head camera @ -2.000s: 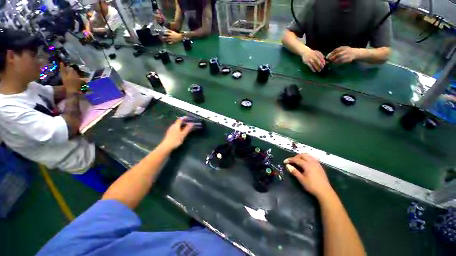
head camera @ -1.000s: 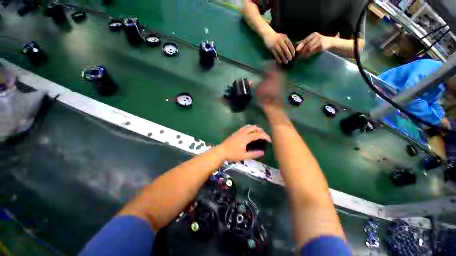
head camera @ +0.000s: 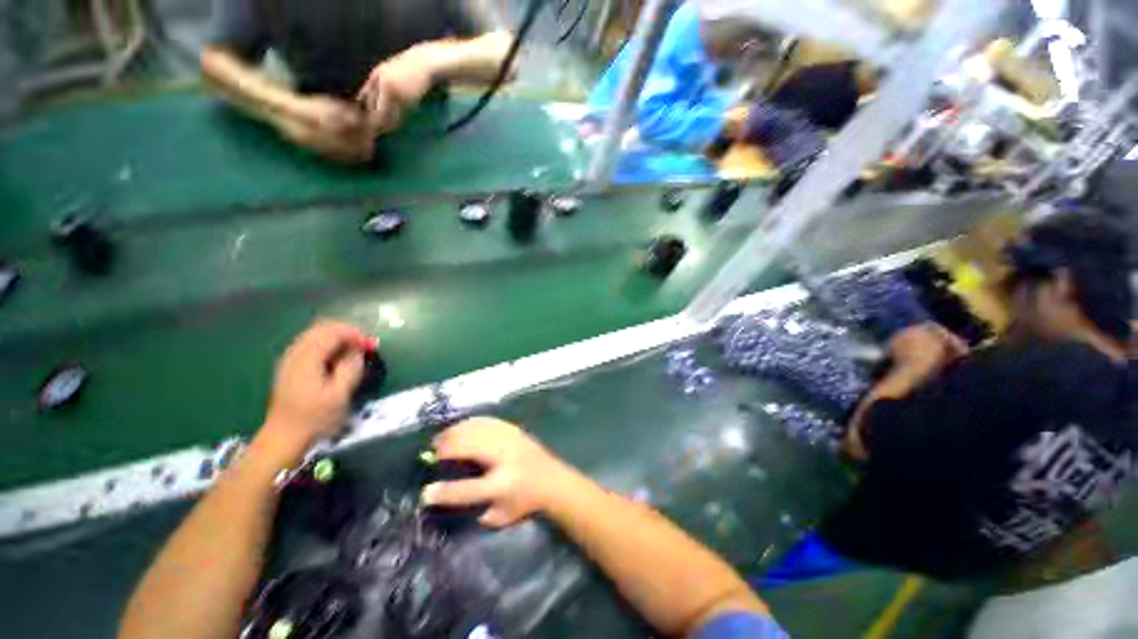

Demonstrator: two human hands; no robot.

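Note:
My left hand (head camera: 315, 381) is over the inner part of the belt, beside the white rail, with its fingers around a black housing (head camera: 372, 375). A small red spot shows at its fingertips. My right hand (head camera: 499, 472) is over the near bench with its fingers around another black housing (head camera: 457, 484); a green spot shows by the index finger. Several black housings stand between and below my hands, one with a green-yellow centre (head camera: 325, 469). Blur hides their wires and details.
A white rail (head camera: 549, 365) separates bench and green belt (head camera: 499, 293). Flat caps (head camera: 384, 224) and housings (head camera: 664, 256) lie on the belt. A board heap (head camera: 799, 356) lies at right, near a seated person in black. Another person's hands (head camera: 368, 115) work across the belt. A metal post (head camera: 799, 206) rises at right.
The view has swung right. My right hand has come back from across the belt and is now around a housing at the bench. My left hand is still around a black housing.

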